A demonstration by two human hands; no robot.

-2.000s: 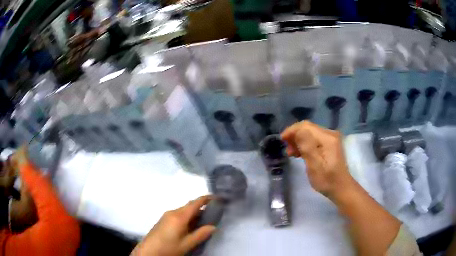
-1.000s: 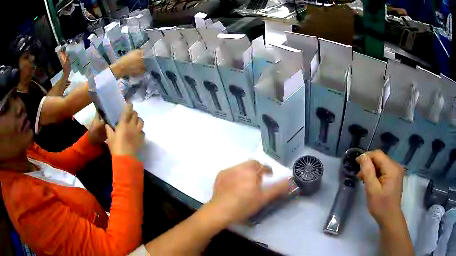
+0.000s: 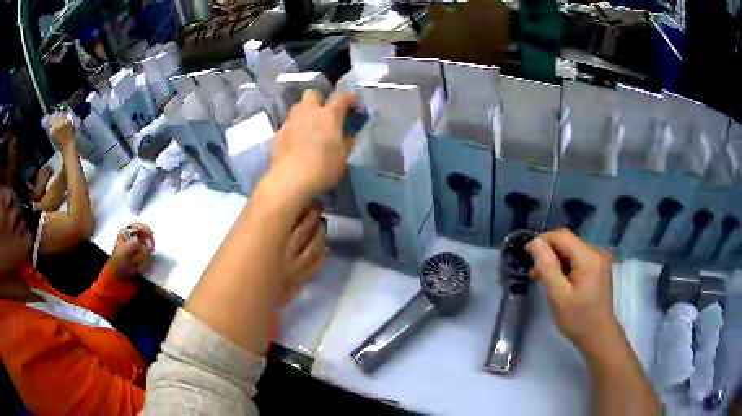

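Note:
One grey handheld fan [image 3: 395, 329] lies on the white bench, its slotted round grille facing up and its handle towards the lower left. A second grey fan [image 3: 508, 325] lies to its right, its open dark head end up. My right hand [image 3: 573, 280] has its thumb and fingertips closed at the rim of that head. My left hand [image 3: 313, 138] is stretched over the bench at the open box tops, with a small dark blue thing at its fingertips; whether it grips this is unclear. A blue-grey retail box [image 3: 390, 211] stands just right of my left forearm.
More open retail boxes [image 3: 464, 191] stand in a row along the far side. White-sleeved fans [image 3: 679, 341] lie at the right. A person in an orange sleeve [image 3: 69, 349] sits at the left. Another hand [image 3: 305, 248] shows beside my left forearm, near the boxes.
My left hand has moved from the slotted-grille fan up to the box tops, leaving that fan lying on the bench. My right hand stays at the other fan's head. The view has shifted.

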